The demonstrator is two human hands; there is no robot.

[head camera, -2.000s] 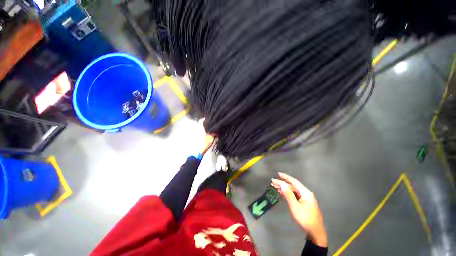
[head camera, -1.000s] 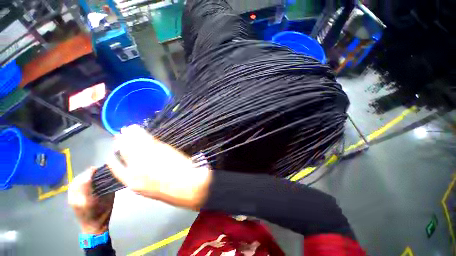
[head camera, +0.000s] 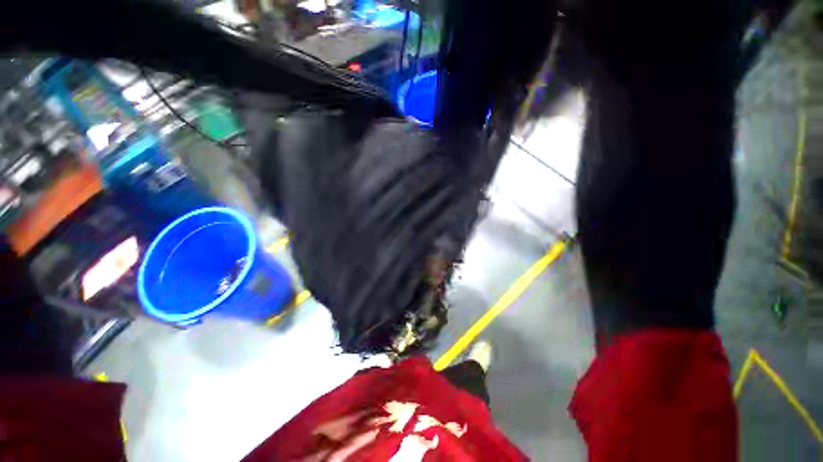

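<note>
A thick black cable bundle (head camera: 361, 207) hangs in front of me at the centre. It is blurred, and its lower end shows a few light, shiny tips just above my red garment. A dark strand of cables runs from it towards the upper left. My right arm, in a black sleeve with red above, reaches up along the right of the frame. A dark sleeve crosses the upper left. Neither of my hands can be made out; they are past the top of the frame or hidden in the dark areas.
A round blue bucket (head camera: 200, 263) with small dark pieces inside stands on the floor at the left. Another blue bucket (head camera: 420, 97) shows behind the bundle. Blue equipment (head camera: 153, 171) and an orange surface (head camera: 59, 212) are at the left. Yellow lines (head camera: 505, 302) mark the grey floor.
Both hands have left the view, and both arms are now raised. The bundle hangs lower and narrower, with its cut ends now showing near my front.
</note>
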